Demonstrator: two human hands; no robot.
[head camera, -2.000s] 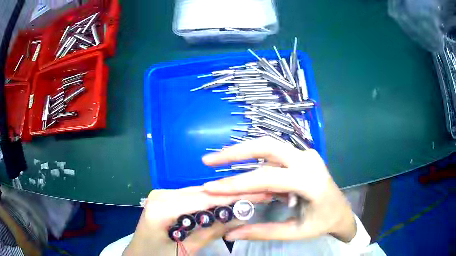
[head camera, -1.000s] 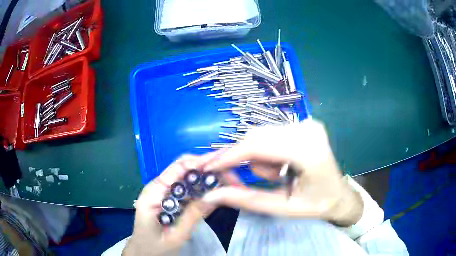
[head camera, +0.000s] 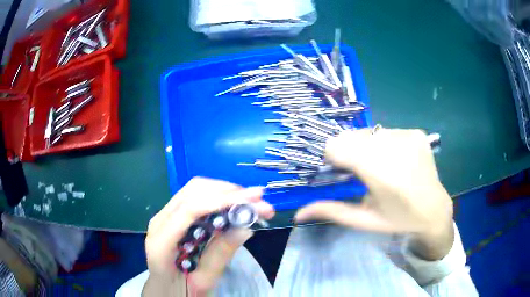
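My left hand (head camera: 200, 232) is closed around several slim motors (head camera: 199, 232), their dark round ends with pale centres facing me in a slanting row. A larger round silvery end sits at the top of the row by the fingertips, and a thin red wire hangs below. My right hand (head camera: 395, 188) is blurred over the right front of the blue tray (head camera: 174, 145), thumb spread apart. A short black and silver end (head camera: 434, 141) sticks out beyond its knuckles; the hand hides the rest. Loose silver motors (head camera: 296, 125) with thin pins fill the tray's right half.
Red bins (head camera: 114, 107) with short metal cylinders stand at the left. A clear plastic box (head camera: 253, 26) is behind the tray. White scraps (head camera: 63, 193) lie at the front left. Clear bags and boxes (head camera: 519, 87) are at the right edge. A striped sleeve shows at the lower left.
My right hand has moved away from my left hand, to the right and over the tray, and its thumb has spread. My left hand still holds the motors, with a larger silvery end now at the top.
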